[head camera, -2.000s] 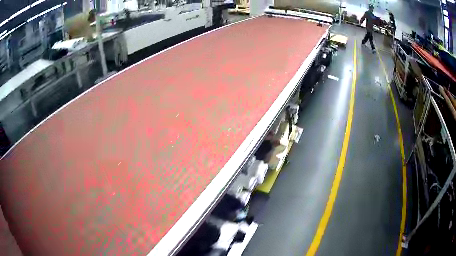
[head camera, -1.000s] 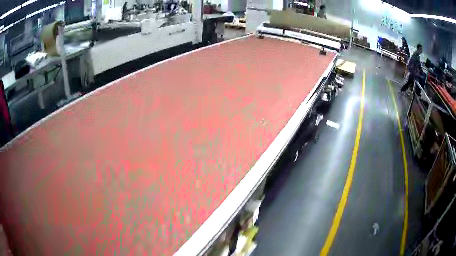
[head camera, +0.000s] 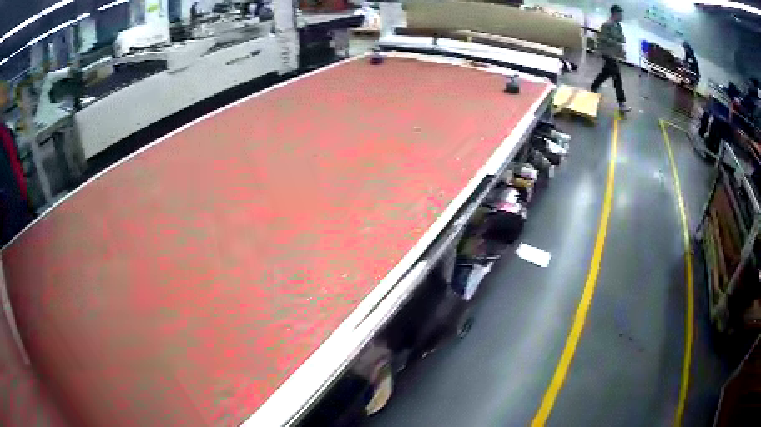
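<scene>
The printed fabric ply (head camera: 275, 192), red with green flecks, lies flat along the long table, right up to its white edge (head camera: 392, 296). A small dark fabric weight (head camera: 511, 84) stands on the fabric near the far right corner. A second dark weight (head camera: 377, 58) is at the far left corner. A pale curved line crosses the fabric at the left rim of the picture; what it is cannot be told. Neither my left hand nor my right hand is in the picture.
Long white and brown rolls (head camera: 492, 23) lie across the table's far end. Mixed bundles (head camera: 501, 221) sit under the table's right side. A grey aisle with yellow lines (head camera: 597, 275) runs alongside, with a white sheet (head camera: 533, 254) on the floor. A person (head camera: 612, 54) walks by a pallet (head camera: 576, 102). Racks (head camera: 730, 233) stand right.
The view has moved forward along the table, so the far end, the weights and the rolls look nearer. The walking person is now beside the pallet. The fabric lies as before.
</scene>
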